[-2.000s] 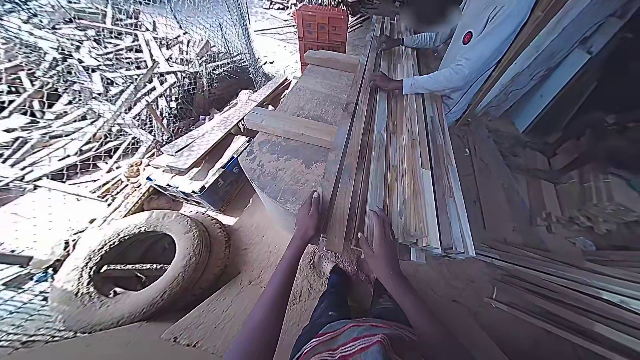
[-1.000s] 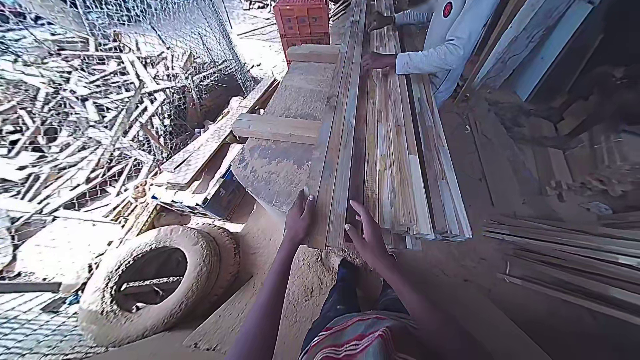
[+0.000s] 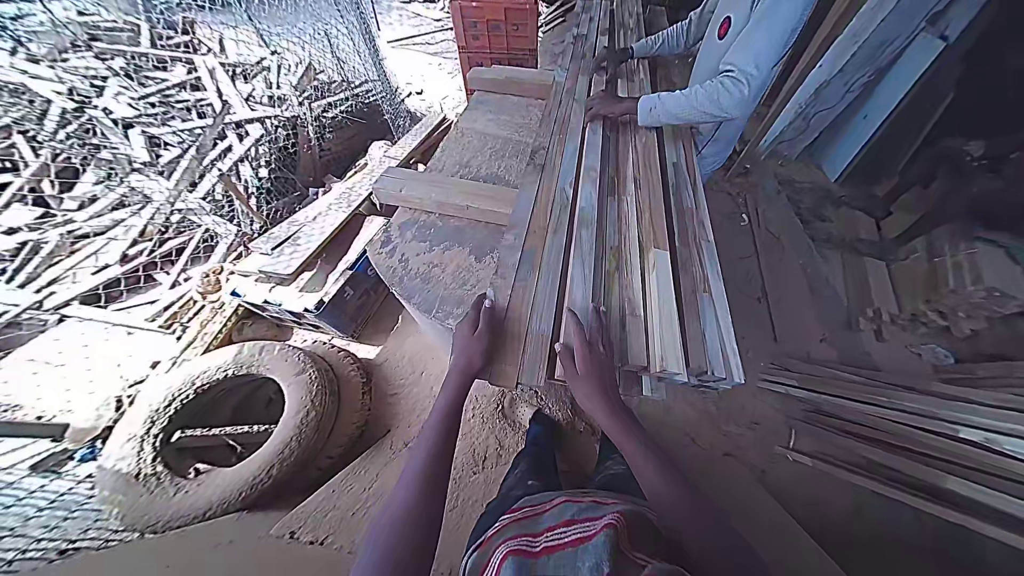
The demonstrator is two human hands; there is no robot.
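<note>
Several long wooden strips lie side by side, running away from me over wooden crosspieces. My left hand is against the outer edge of the leftmost strip, near its close end. Over the near end of a strip further right, my right hand rests with its fingers spread. More strips, some with paler ends, lie right of that hand. At the far part of the row, a co-worker's two hands rest on the strips.
The co-worker in a light long-sleeved top stands at the right. Dusty tyres lie at lower left, below a pallet. Scrap wood is heaped behind wire mesh. A red crate stands beyond, and stacked strips lie at right.
My right hand has moved right, from beside the left strips onto a strip further across. The dark gap that separated the left strips from the rest has narrowed.
</note>
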